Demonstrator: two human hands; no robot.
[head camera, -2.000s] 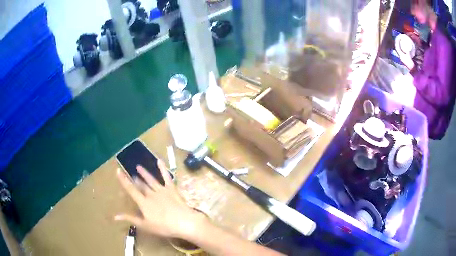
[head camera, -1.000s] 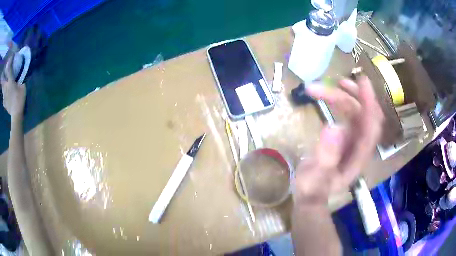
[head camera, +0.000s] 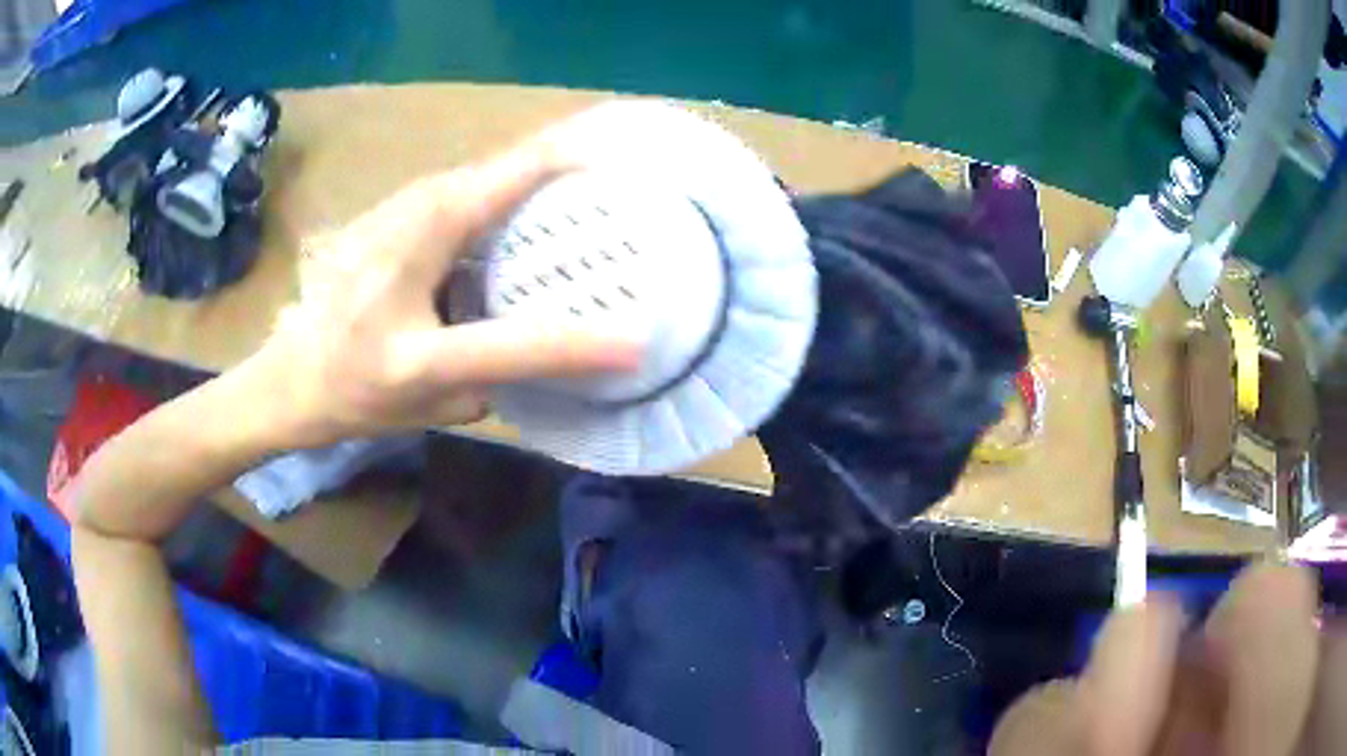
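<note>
My left hand (head camera: 377, 318) grips a figure by its round white-grey ribbed hat (head camera: 657, 251), fingers spread over the crown. The figure's dark coat (head camera: 901, 347) points to the right, over the bench's front edge. Its face is hidden. My right hand (head camera: 1182, 679) is blurred at the lower right, cut off by the bottom edge, apart from the figure; I cannot tell whether it holds anything.
Another hatted figure (head camera: 200, 200) stands on the bench (head camera: 369, 133) at left. At right are a phone (head camera: 1012, 236), tape roll (head camera: 1019, 421), hammer (head camera: 1127, 428), pump bottle (head camera: 1135, 254), squeeze bottle (head camera: 1204, 269) and cardboard holder (head camera: 1208, 406). A blue crate (head camera: 318, 687) lies lower left.
The view has shifted left. My left hand has come from the far left to the centre, now with the figure in its grip. My right hand has moved off the bench to the lower right.
</note>
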